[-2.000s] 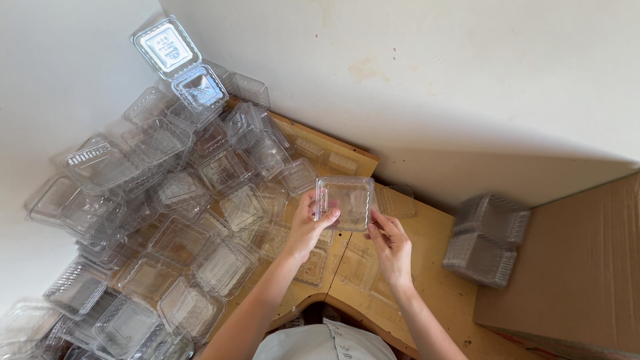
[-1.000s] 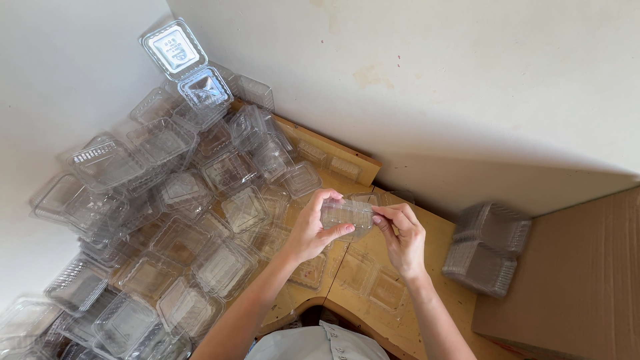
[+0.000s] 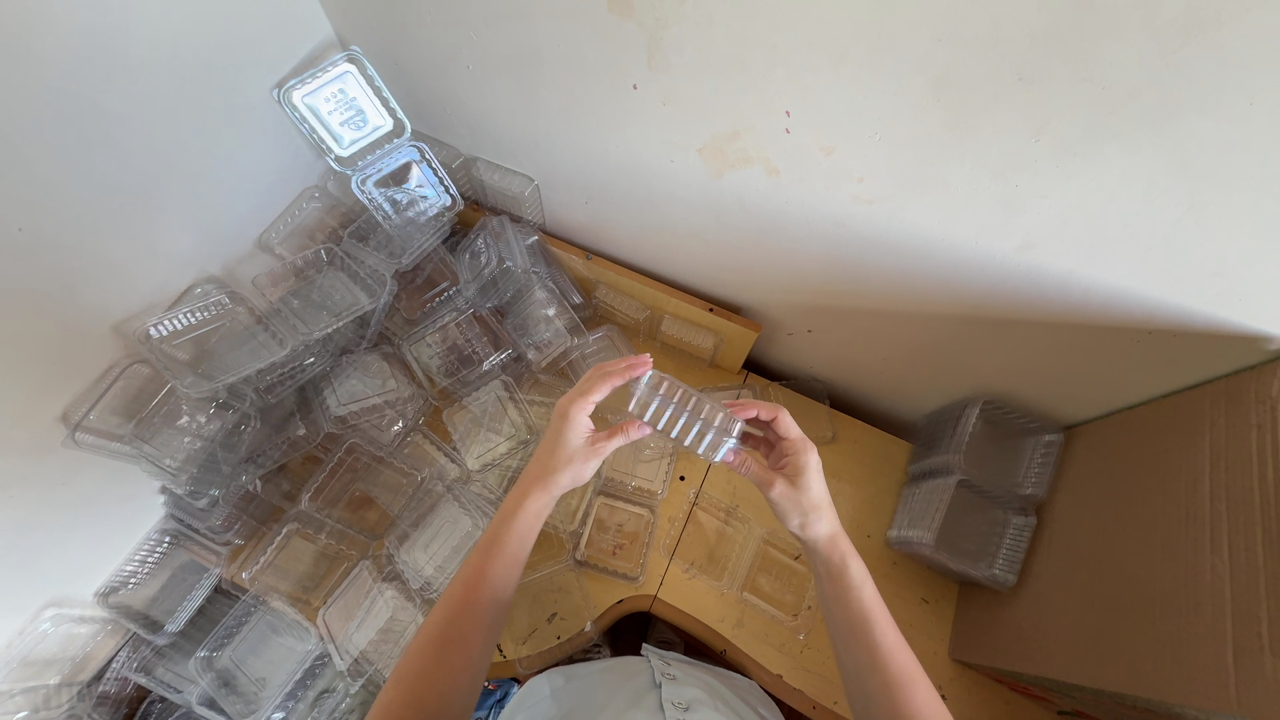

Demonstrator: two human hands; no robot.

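Note:
A clear plastic clamshell container [image 3: 686,414] is held up over the wooden table, its ribbed side facing me. My left hand [image 3: 597,420] grips its left end between thumb and fingers. At its right end, my right hand [image 3: 777,462] pinches it with thumb and fingers. Just below on the tabletop lies an open clear container [image 3: 615,537], and another open one [image 3: 778,577] rests flat to the right of the table's seam.
A large heap of clear containers [image 3: 365,485] covers the left side. Nested containers [image 3: 975,490] form a stack at the right, beside a cardboard box [image 3: 1150,540]. Walls [image 3: 900,150] meet behind the wooden table [image 3: 860,500].
The container in my hands has turned between the frames; two seconds ago its broad face showed, and now its ribbed side does. Both hands have shifted their hold on it.

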